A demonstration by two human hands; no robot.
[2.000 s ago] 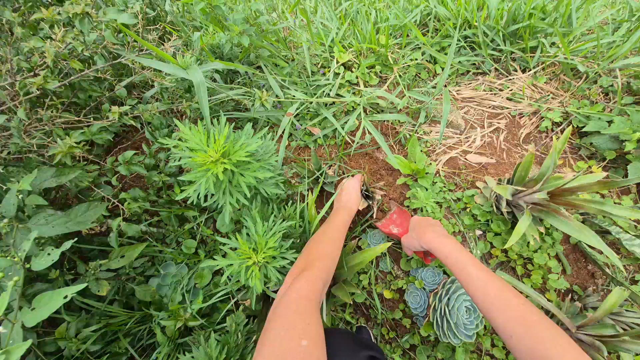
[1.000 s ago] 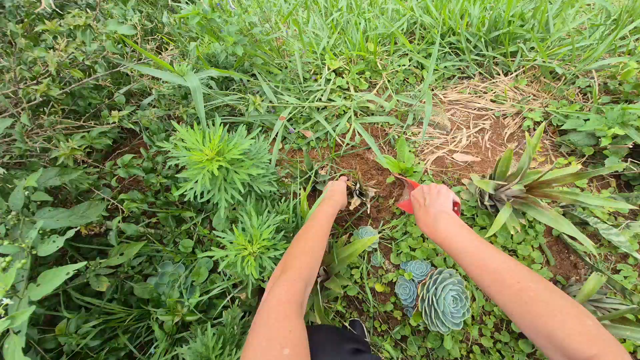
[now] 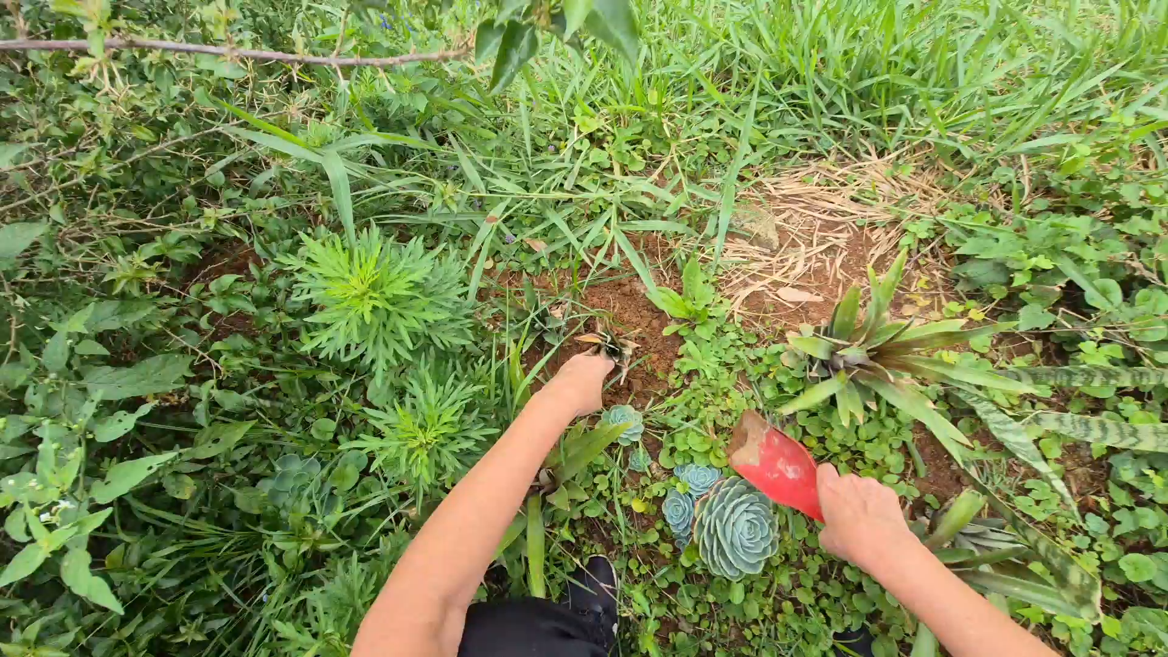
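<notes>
My left hand (image 3: pixel 581 381) is closed around the base of a small plant (image 3: pixel 609 347) with dry, dark leaves, down at a patch of loose reddish soil (image 3: pixel 643 315). To the right, my right hand (image 3: pixel 858 513) grips a red hand trowel (image 3: pixel 777 467), its tip dirty with soil and pointing up and left. The trowel is above the ground cover, just right of a large blue-green rosette succulent (image 3: pixel 735 527). The trowel's handle is hidden in my fist. Between the hands sits a smaller succulent rosette (image 3: pixel 624 423).
A spiky bromeliad-like plant (image 3: pixel 853 358) grows at the right, near dry straw (image 3: pixel 821 228). Feathery green plants (image 3: pixel 372 297) stand left of my left arm. A thin branch (image 3: pixel 237 53) crosses the upper left. My black shoe (image 3: pixel 595 589) is at the bottom.
My right hand has moved the red trowel away from the soil patch, to the right and back toward me. My left hand remains at the small plant.
</notes>
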